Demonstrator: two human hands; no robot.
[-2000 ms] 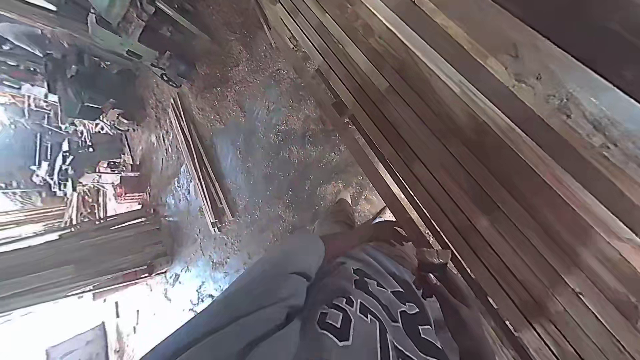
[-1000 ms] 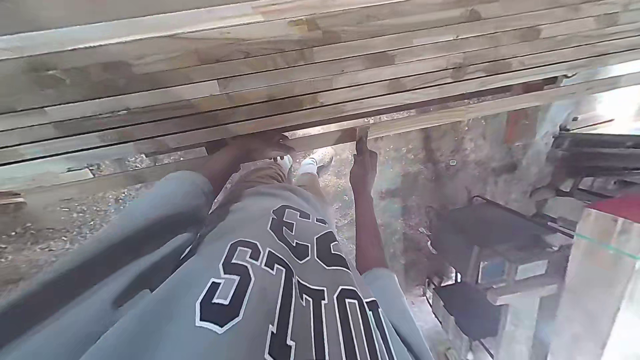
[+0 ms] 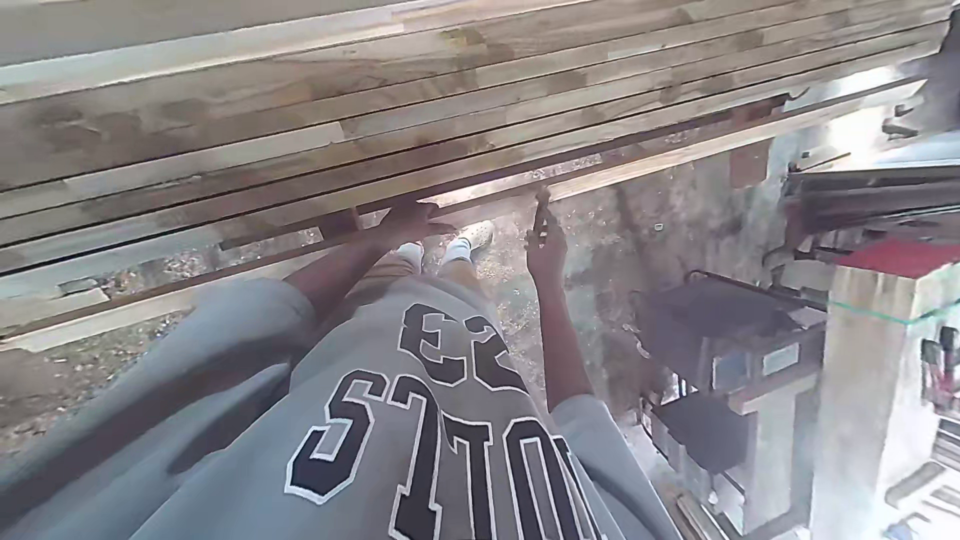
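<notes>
Along the near side of a stack of long wooden boards runs a separate narrow wooden board, with a gap between them. My left hand lies at this narrow board, left of centre, fingers partly spread; whether they grip it is unclear. My right hand is raised at the board's near edge farther right, a finger pointing up at or touching it. Blur hides whether it holds anything small. A short dark wooden piece spans the gap left of my left hand.
My shoes show below the board, on a floor littered with shavings or debris. To the right stand a dark-topped piece of equipment and a pale post-like block with a red top. More dark lengths lie at far right.
The view has swung round strongly since two seconds ago. Over the last second both hands have stayed close to the narrow board, with little plain movement.
</notes>
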